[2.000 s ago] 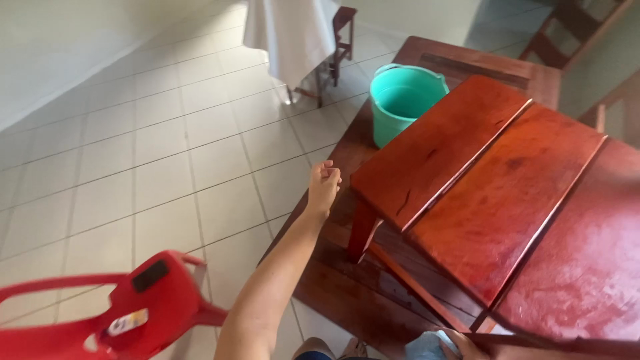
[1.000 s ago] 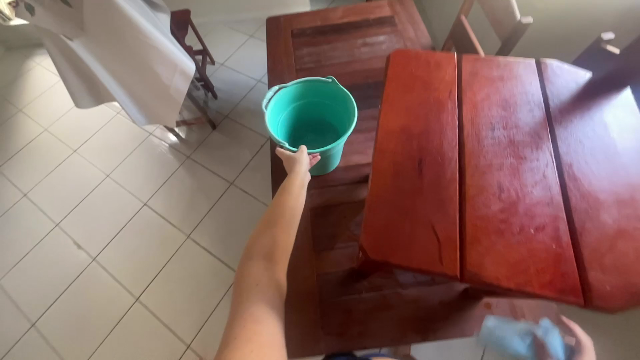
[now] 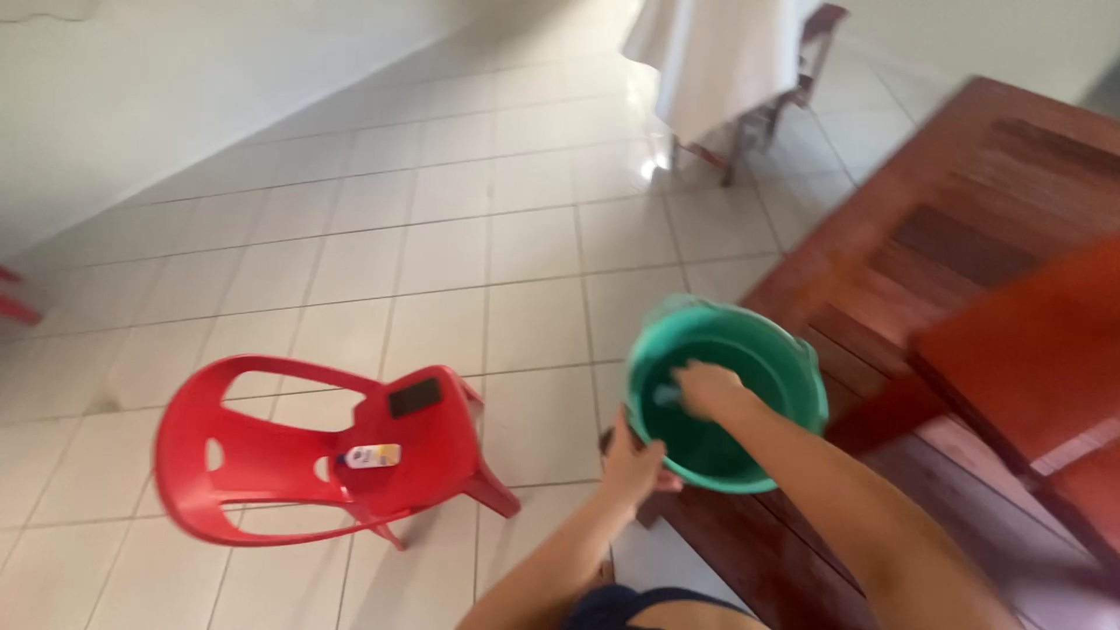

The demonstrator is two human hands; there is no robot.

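Note:
A green plastic bucket (image 3: 792,376) with a handle stands at the edge of a dark red wooden table (image 3: 884,219). My left hand (image 3: 636,464) grips the bucket's near left rim. Inside the bucket, my right hand (image 3: 707,389) reaches down with a light blue cloth (image 3: 668,394) at its fingertips; the cloth is blurred and mostly hidden by the fingers and the bucket. To the right, a smaller reddish wooden piece with a slatted top (image 3: 1032,350) rests on the table.
A red plastic armchair (image 3: 262,464) stands on the tiled floor at left, with a dark flat object (image 3: 415,398) and a white bottle (image 3: 373,456) on its seat. Farther back are a cloth-covered table (image 3: 722,61) and a wooden chair (image 3: 818,35). A wall runs along the upper left.
The bucket has come nearer to me along the table. My right hand, earlier at the slatted top with the blue cloth, is now inside the bucket. The view has swung left.

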